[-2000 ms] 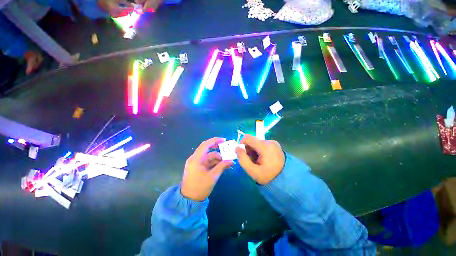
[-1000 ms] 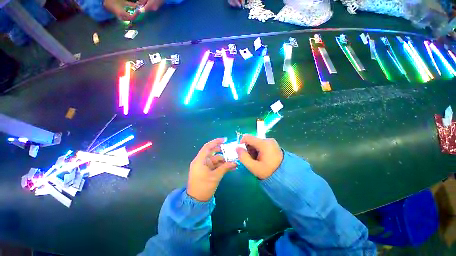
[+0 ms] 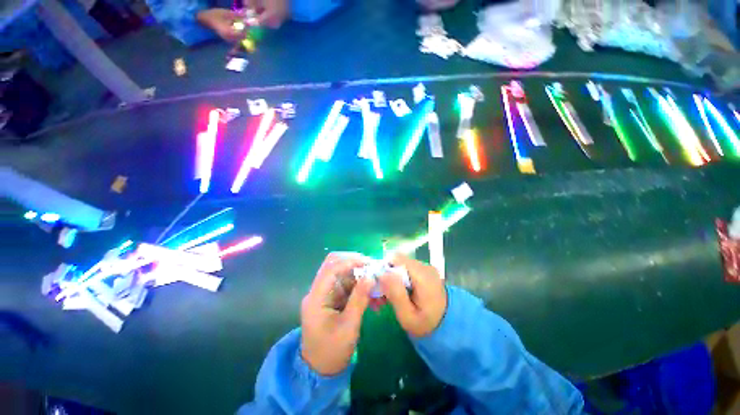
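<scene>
My left hand (image 3: 333,310) and my right hand (image 3: 418,298) meet at the front centre, thumbs together. Both grip a small white plastic housing (image 3: 375,274), mostly hidden by the fingers. A glowing green-white LED light strip (image 3: 415,243) extends from behind the hands up to the right. A pale flat strip (image 3: 436,247) lies beside my right hand. A small white square piece (image 3: 462,192) is at the far end of the glowing strip. Whether these are joined to the housing is hidden.
A pile of light units (image 3: 146,271) lies left. A row of glowing light units (image 3: 369,142) runs along the belt. Across it are another person's hands (image 3: 243,23), loose white parts (image 3: 438,36) and a clear plastic bag (image 3: 511,34). A red packet (image 3: 729,250) is at right.
My hands have moved lower in view and closer together over the housing. More of the glowing strip and pale strip beyond them shows. The row's colours have changed.
</scene>
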